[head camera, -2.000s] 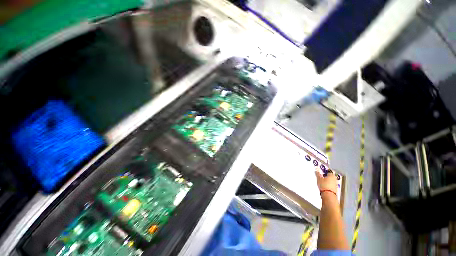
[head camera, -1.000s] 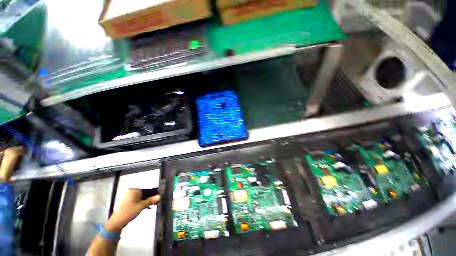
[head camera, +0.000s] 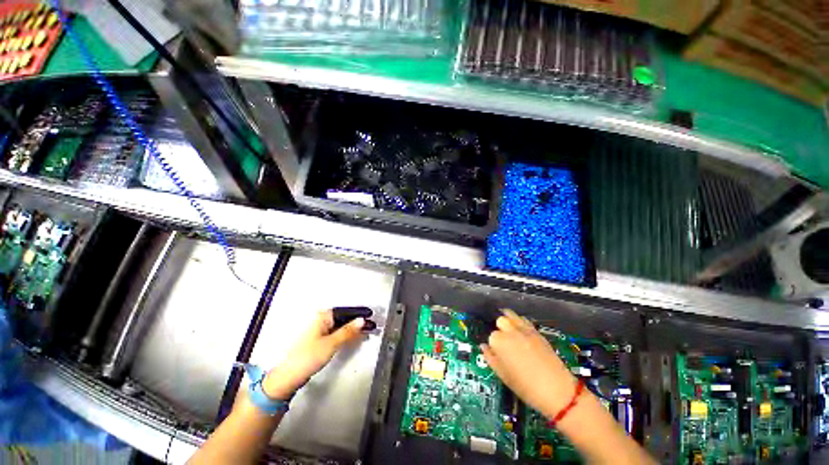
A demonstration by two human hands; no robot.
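Note:
Two green circuit boards [head camera: 454,386] lie side by side in a black carrier [head camera: 386,400] in front of me. My right hand [head camera: 527,354], with a red cord at the wrist, is over the upper part of the boards and hides some of them. Its fingertips point up and left; whether they hold a part cannot be told. My left hand [head camera: 318,350], with a light blue wrist band, is left of the carrier above a bare metal plate [head camera: 327,309]. Its fingertips have black coverings, and it is not clear whether anything is held.
Behind the line are a black bin [head camera: 409,177] of dark pinned parts and a tray of blue components [head camera: 536,222]. Clear tubes [head camera: 554,50] lie on the green shelf. A coiled blue cord [head camera: 173,173] hangs at the left. Another carrier with boards [head camera: 732,409] stands at the right.
The view has swung left. My right hand, on a white panel two seconds ago and unseen one second ago, is now over the boards. My left hand is off the carrier's left edge.

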